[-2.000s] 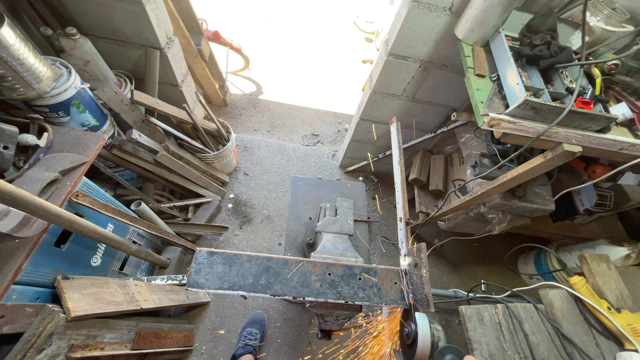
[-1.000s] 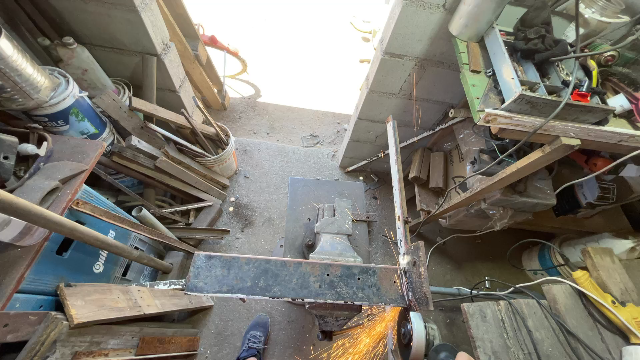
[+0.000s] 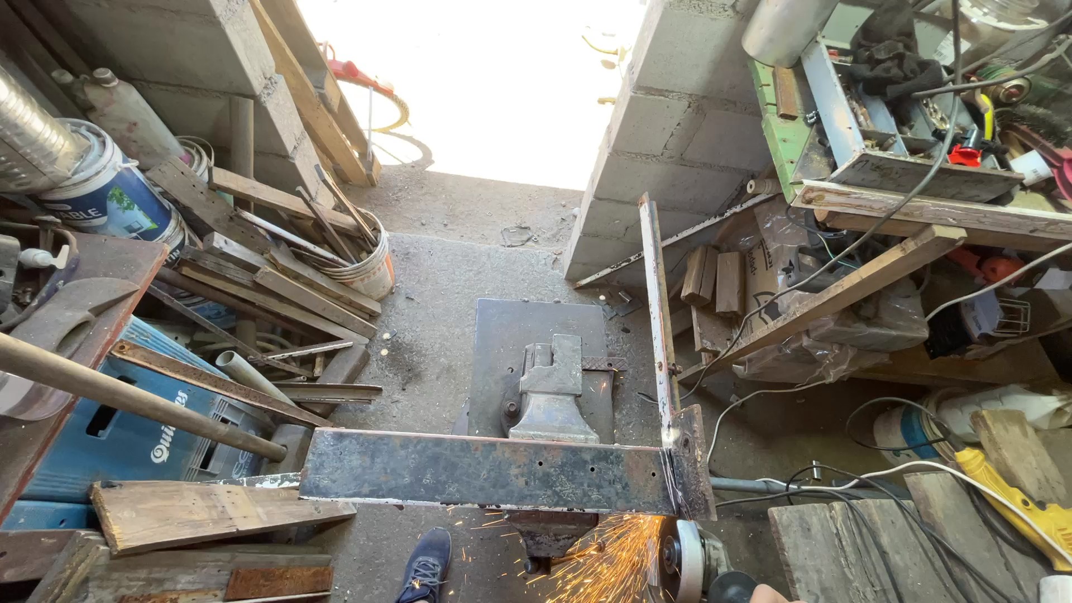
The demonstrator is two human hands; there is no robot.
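Observation:
An angle grinder [image 3: 691, 559] with a metal guard runs at the bottom of the head view, its disc beside the right end of a dark, worn steel beam [image 3: 486, 471]. Orange sparks spray down and left from it. A small part of my right hand [image 3: 769, 595] shows at the bottom edge, next to the grinder's black handle; its grip is mostly hidden. My left hand is out of the frame. The beam lies across a metal bench vise [image 3: 557, 389]. A narrow steel bar [image 3: 659, 318] extends from the beam's right end toward the doorway.
Wood planks [image 3: 218, 511], a blue plastic crate [image 3: 126, 427] and a bucket of scraps [image 3: 377, 272] crowd the left. At right are a diagonal timber [image 3: 837, 306], loose cables, a yellow power tool [image 3: 1009, 511] and boards [image 3: 837, 544]. A shoe [image 3: 425, 565] stands below the beam.
The grinder has shifted slightly along the beam's right end. Sparks still fly, and the spray's shape has changed. The beam remains across the vise.

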